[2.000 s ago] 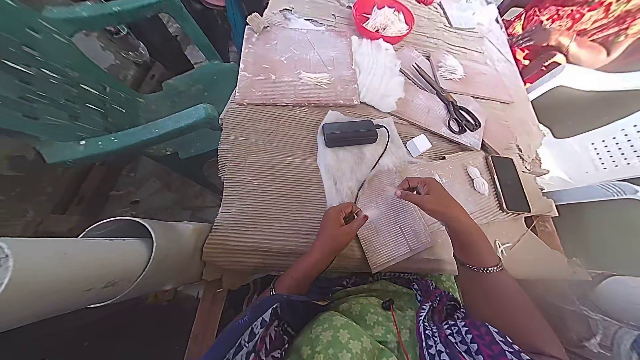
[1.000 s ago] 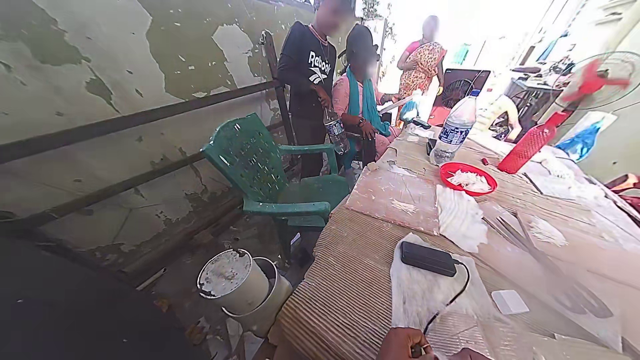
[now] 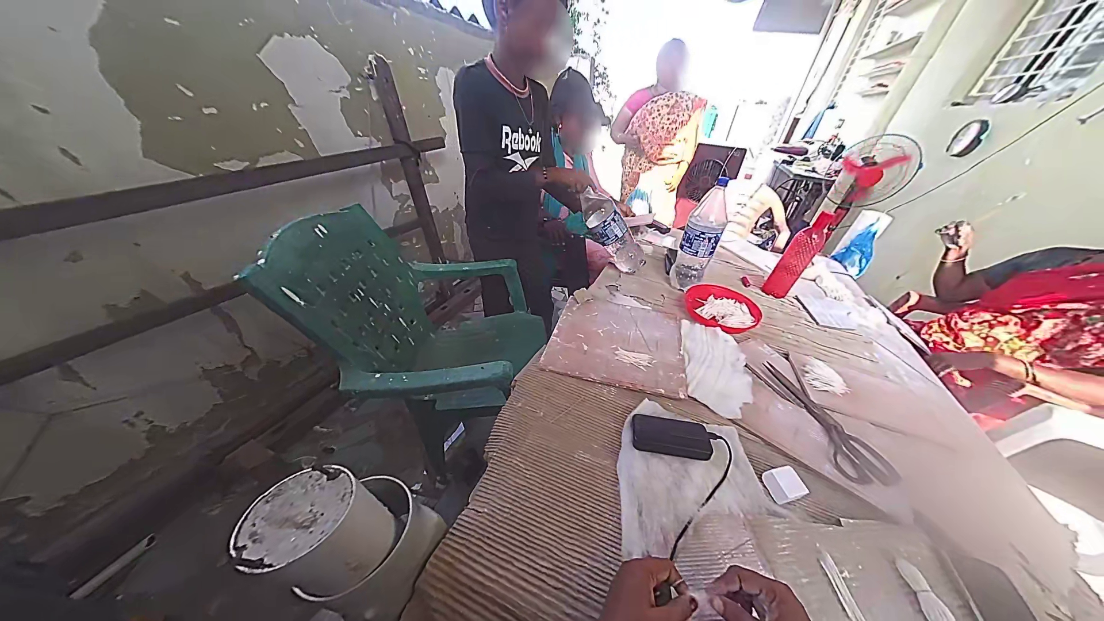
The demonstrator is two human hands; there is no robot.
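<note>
My left hand (image 3: 647, 591) and my right hand (image 3: 752, 595) are close together at the table's near edge, fingertips pinching a small whitish wisp that is too blurred to name. Just beyond them a black power adapter (image 3: 673, 436) with a black cord lies on a white fibrous sheet (image 3: 642, 509). To its right sits a small white block (image 3: 785, 485). Farther right is a pair of large scissors (image 3: 841, 435). A red bowl (image 3: 749, 325) holds white wicks, and more wicks (image 3: 635, 358) lie on a flat board (image 3: 578, 345). White bundles (image 3: 923, 591) lie right of my hands.
A green plastic chair (image 3: 431, 379) and whitish buckets (image 3: 302, 526) stand left of the table. Two plastic bottles (image 3: 700, 237) are at the far end, one held by a person in black. Another person sits there, one stands behind, and someone's arm is at the right edge.
The view has tilted up from the tabletop toward the far end. The person in black now holds the bottle over the table instead of low beside the chair.
</note>
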